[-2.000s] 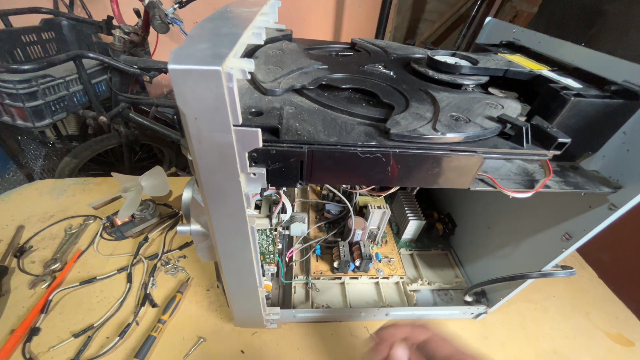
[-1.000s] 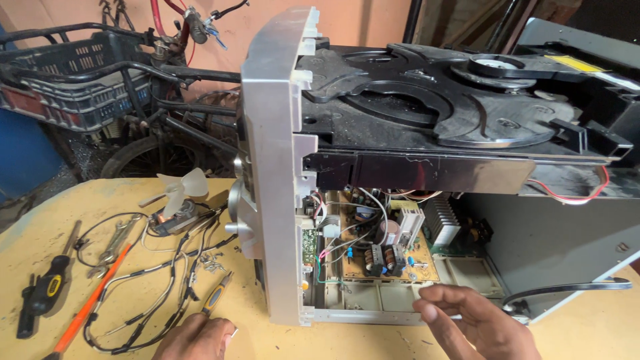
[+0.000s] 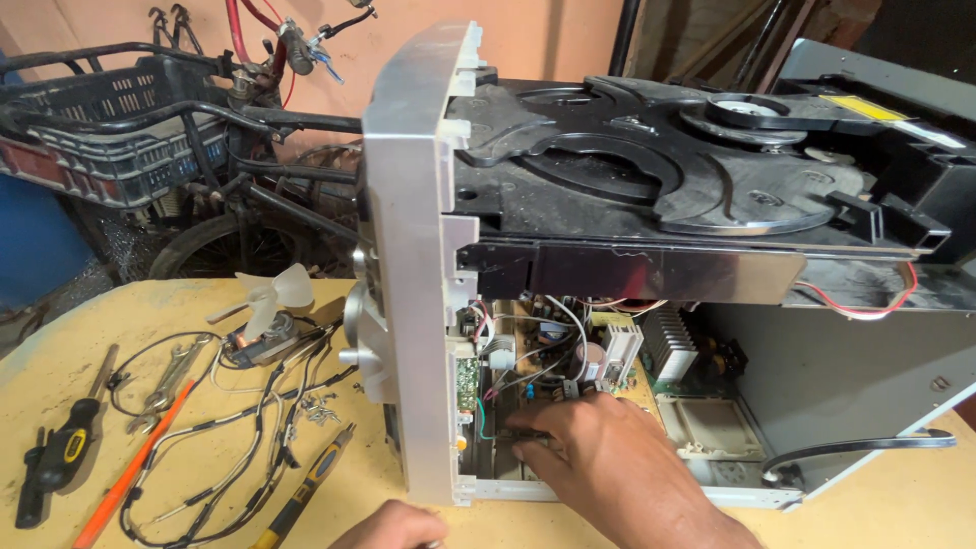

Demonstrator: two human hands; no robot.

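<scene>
An opened stereo unit with a silver front panel (image 3: 408, 267) stands on the yellow table, its black disc-changer tray (image 3: 610, 160) on top. My right hand (image 3: 602, 457) reaches into the lower side opening, thumb and forefinger slightly apart over the edge of the circuit board (image 3: 648, 393); whether a small part is between them cannot be told. Close by are a finned heatsink (image 3: 671, 347) and a thin green wire (image 3: 483, 421). My left hand (image 3: 393, 526) rests low by the panel's bottom corner, fingers curled, with a small bit of something at the fingertips, mostly cut off by the frame edge.
On the left of the table lie a black-handled screwdriver (image 3: 72, 450), an orange rod (image 3: 137, 465), wrenches (image 3: 171, 381), cables (image 3: 221, 415), loose screws (image 3: 319, 409), a yellow-and-black tool (image 3: 309, 484) and a fan motor (image 3: 267, 339). A black power cord (image 3: 862, 442) crosses the case's right edge. Behind stands a bicycle with a crate (image 3: 114, 130).
My right hand has moved from in front of the unit into its opening. My left hand, beside the yellow-and-black tool one second ago, is now farther right, near the front panel's base.
</scene>
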